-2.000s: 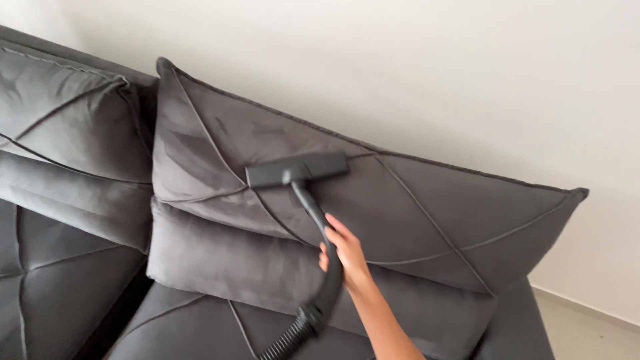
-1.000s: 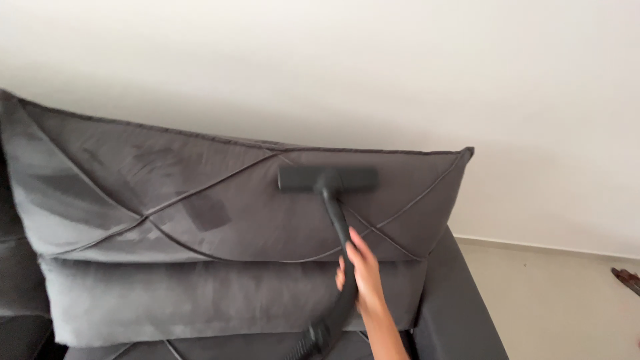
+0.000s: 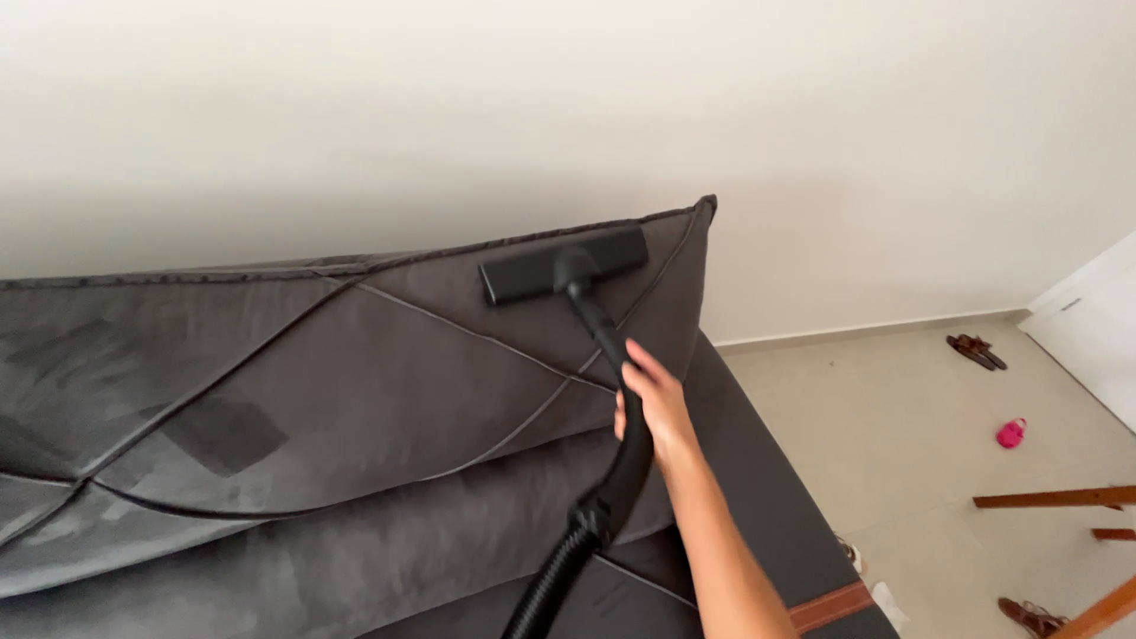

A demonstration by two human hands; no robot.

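My right hand is closed around the black curved handle of a vacuum cleaner wand. Its wide flat floor-type nozzle lies against the upper right part of a grey velvet sofa back cushion, just under the piped top edge. From the handle's lower end a ribbed black hose runs down out of the frame. Raised seams cross the cushion, and a darker square patch shows on its left part. My left hand is out of view.
The sofa's grey armrest bears a brown strap. Behind the cushion rises a pale wall. On the tiled floor at right are brown sandals, a pink object, a brown shoe and wooden furniture legs.
My right hand has carried the nozzle rightward across the cushion, from its left-middle part to near its upper right corner. The view has swung right, showing more floor.
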